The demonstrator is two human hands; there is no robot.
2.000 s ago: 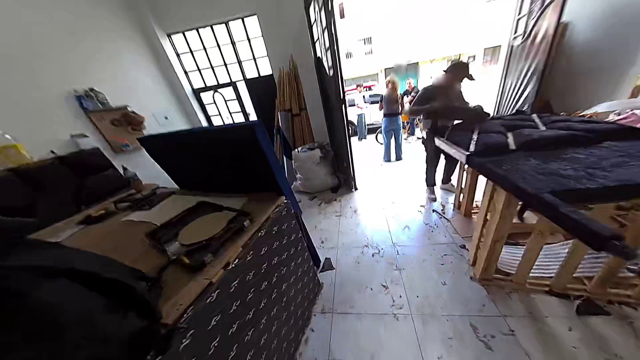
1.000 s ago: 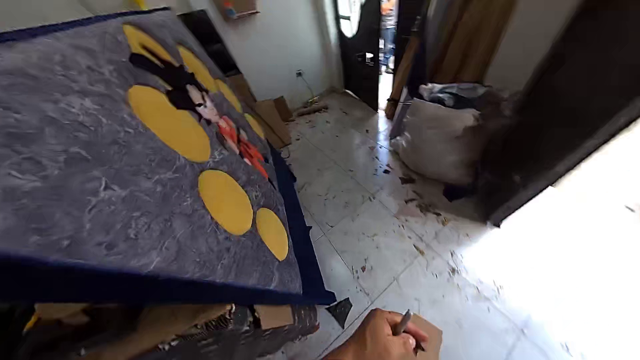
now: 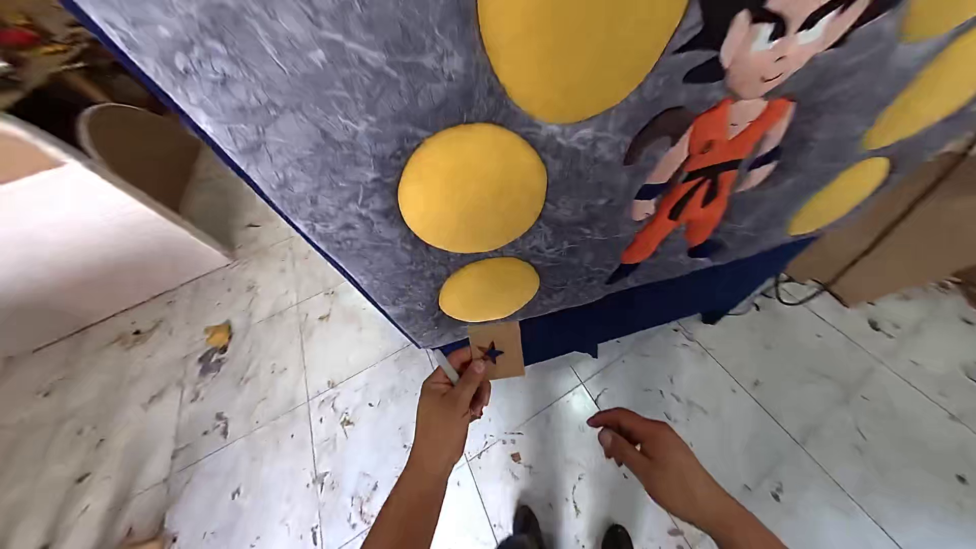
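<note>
My left hand [image 3: 457, 385] grips a small pale stick-like tool [image 3: 445, 366] and touches a square of brown cardboard [image 3: 499, 349] with a star-shaped cutout. The cardboard lies against the dark blue fabric border [image 3: 618, 320] of a large upholstered panel, just below the smallest yellow circle [image 3: 489, 290]. Grey mottled fabric [image 3: 335, 137] covers the panel, with more yellow circles [image 3: 473, 187] and a cartoon figure in orange clothes [image 3: 705, 175]. To the right of the cardboard, my right hand [image 3: 640, 450] is held over the floor with fingers partly curled, holding nothing visible.
White floor tiles [image 3: 366, 427] carry scattered scraps, with a yellow scrap [image 3: 218, 335] at the left. A pale curved-edged panel [image 3: 91, 252] stands at the left. Brown cardboard [image 3: 892, 236] and a dark cable [image 3: 808, 293] are at the right. My shoes [image 3: 616, 536] show at the bottom.
The view has swung to the decorated panel's lower edge. One second ago one hand was visible, holding a marker-like tool and cardboard; now both hands show, and the cardboard is at the blue border.
</note>
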